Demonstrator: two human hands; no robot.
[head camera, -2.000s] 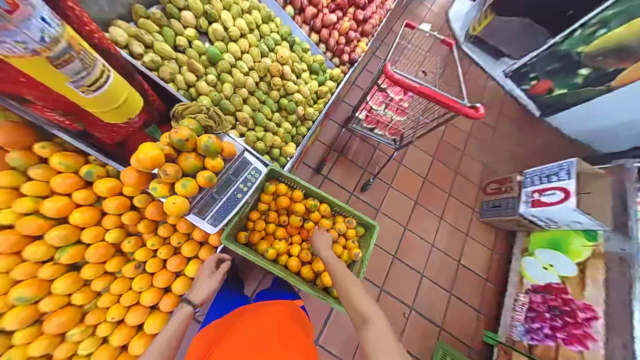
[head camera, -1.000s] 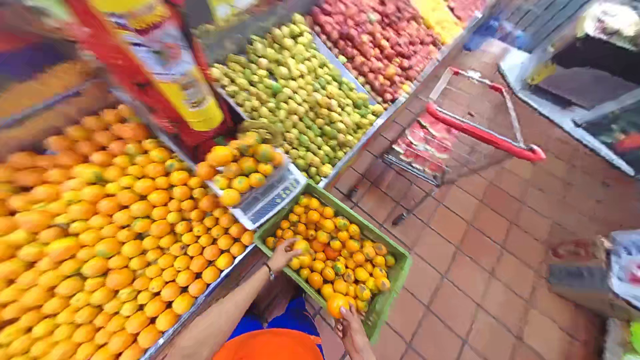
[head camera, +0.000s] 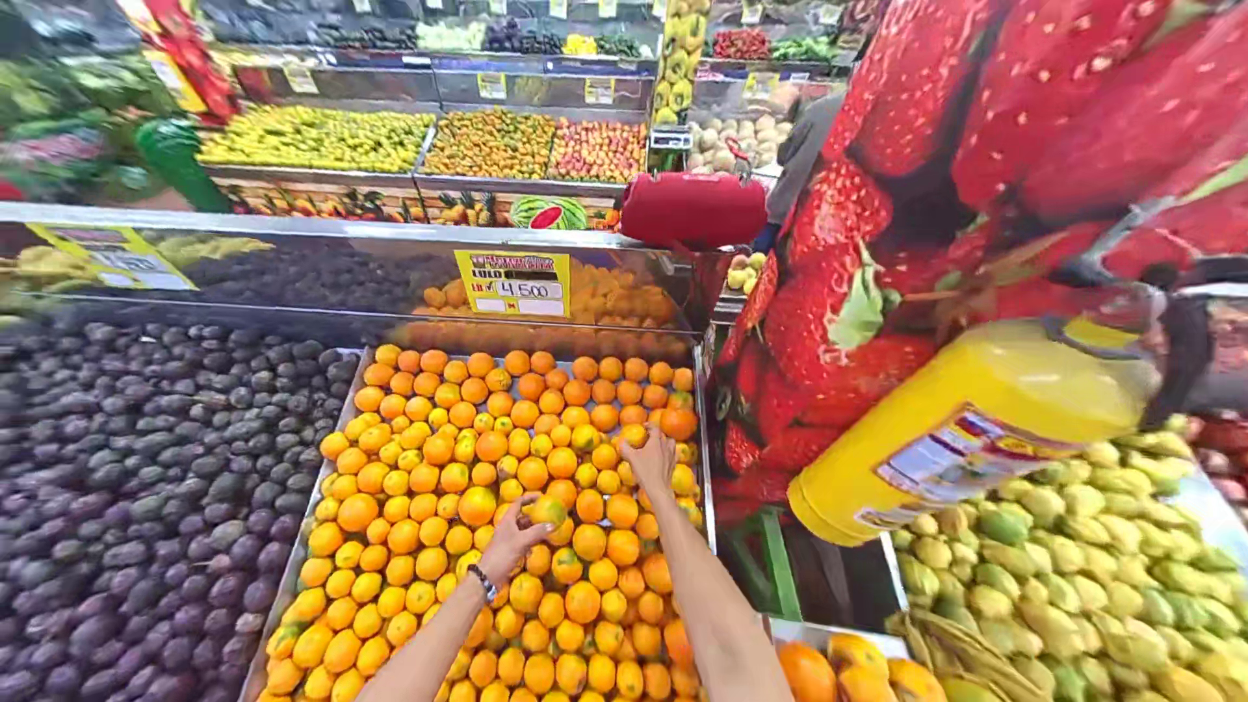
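Observation:
A display bin of round orange fruits fills the lower middle of the head view. My left hand, with a bracelet on its wrist, reaches over the middle of the bin and holds a yellow-green orange fruit between thumb and fingers. Farther back, near the bin's right side, my right hand has its fingers on another orange fruit; whether it grips that fruit or only touches it, I cannot tell.
Dark purple fruits lie in the bin to the left. A yellow fire extinguisher hangs at the right before a strawberry-printed panel. Yellow-green fruits lie beyond it. Behind the bin runs a metal ledge with a price sign.
The view has swung left from the green crate to the display bin. Both hands have left the fruits in the crate and are now over the bin.

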